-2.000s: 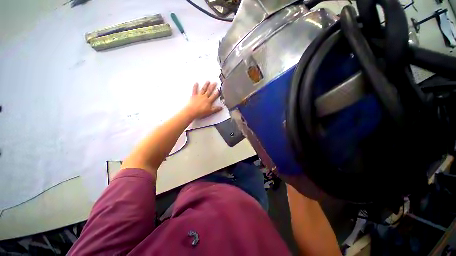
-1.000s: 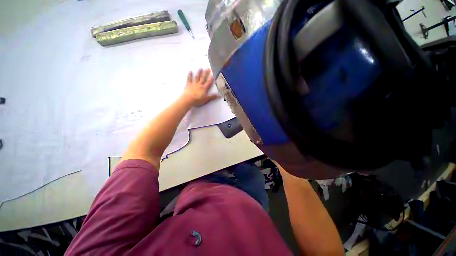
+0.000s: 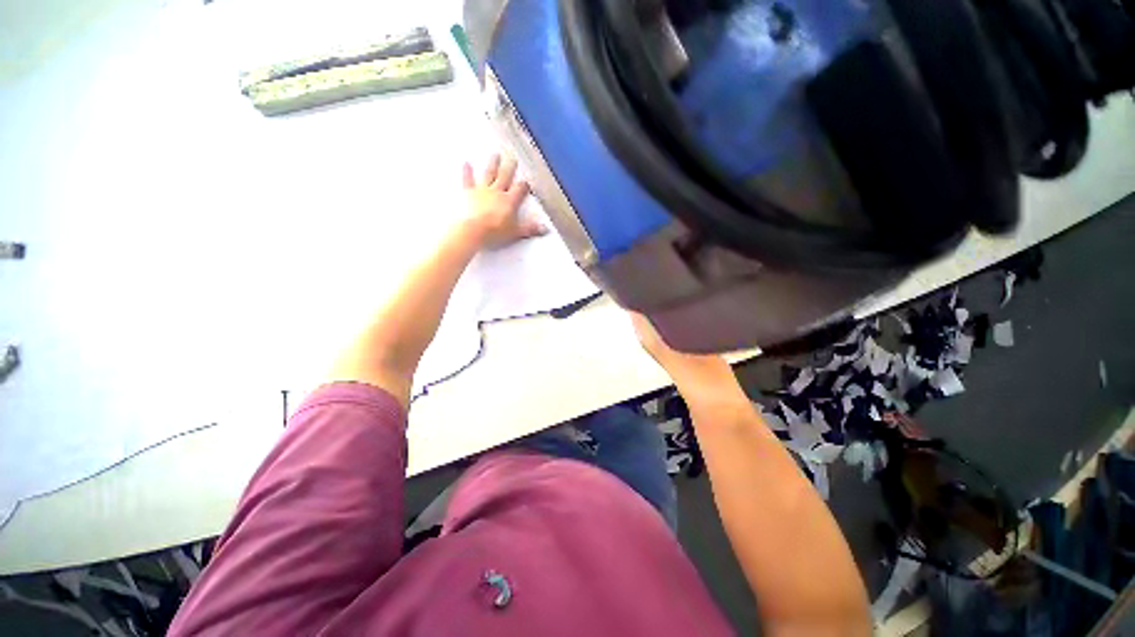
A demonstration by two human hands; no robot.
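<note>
The blue and silver cutting machine [image 3: 548,118], with thick black cable coiled on it, fills the upper right. My left hand [image 3: 502,209] lies flat, fingers spread, on the white paper marker [image 3: 187,237] just left of the machine. My right forearm reaches up under the machine; the right hand is hidden behind it. The fabric lay's dark cut edge [image 3: 483,339] curves below my left hand and runs to the machine. The base plate is mostly hidden; only a dark sliver [image 3: 575,306] shows at the lay edge.
Two yellowish bar weights [image 3: 355,82] lie on the paper at the upper left. A green tool [image 3: 463,47] is partly hidden by the machine. Small dark objects [image 3: 10,250] sit at the far left. Fabric scraps [image 3: 859,386] litter the dark floor beyond the pale table edge [image 3: 523,426].
The machine has moved left and up in the view, now partly covering the green tool. My left hand stays spread on the paper, slightly higher in view. More floor scraps show at the right.
</note>
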